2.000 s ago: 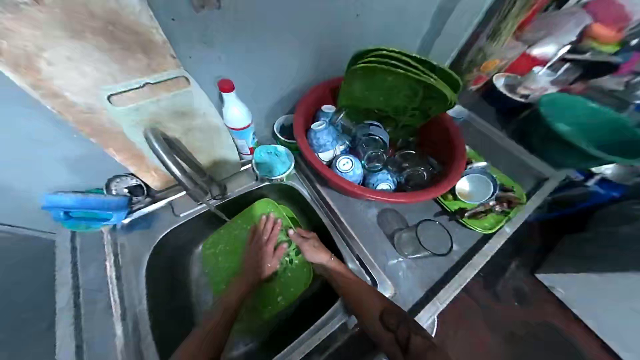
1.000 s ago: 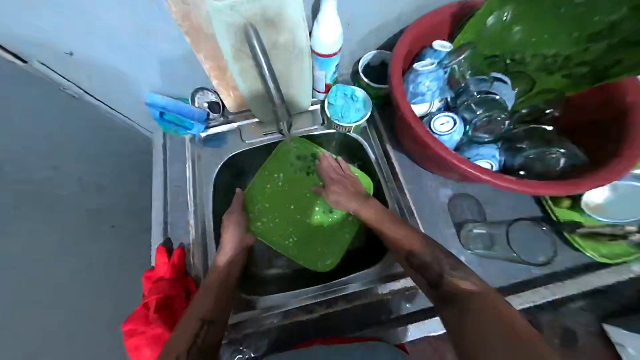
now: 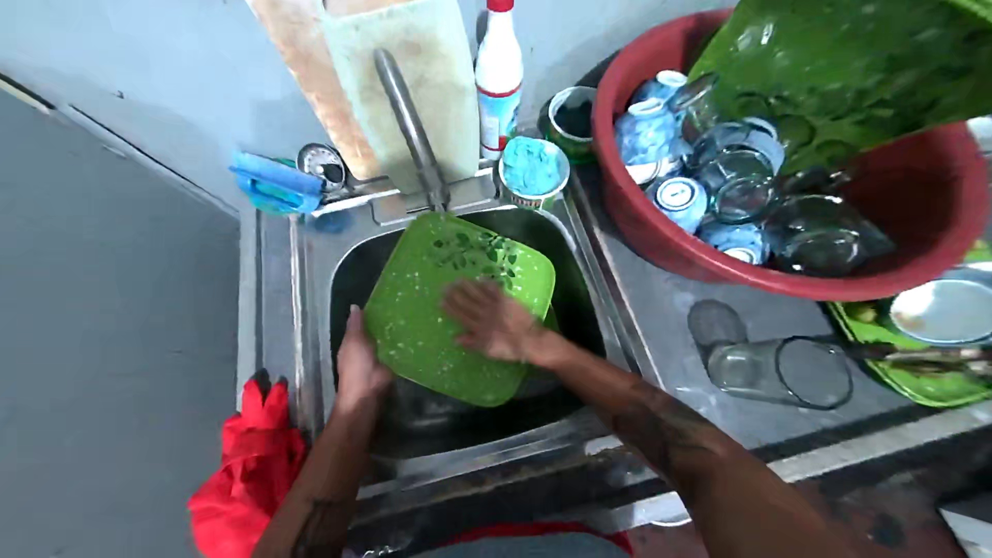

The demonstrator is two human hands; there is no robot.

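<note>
A square green plate with a leaf pattern (image 3: 422,318) is tilted over the metal sink (image 3: 418,426), wet with drops, its top corner under the faucet (image 3: 407,116). My left hand (image 3: 360,360) grips the plate's left edge, thumb up along the rim. My right hand (image 3: 492,322), slightly blurred, lies flat with fingers spread over the middle of the plate; whether the palm touches it cannot be told. Part of another green surface shows below the plate's right edge.
Right of the sink stands a red basin (image 3: 697,260) holding glasses, blue-patterned cups and green plates. A drinking glass (image 3: 779,372) is near it. Behind the sink are a tub of turquoise paste (image 3: 533,172), a white bottle (image 3: 498,77) and cutting boards (image 3: 403,77). Red gloves (image 3: 252,465) hang at left.
My left hand has gone from lying on the plate to holding its left edge. Since a second ago my right hand has moved from the upper right toward the plate's middle. The view has shifted.
</note>
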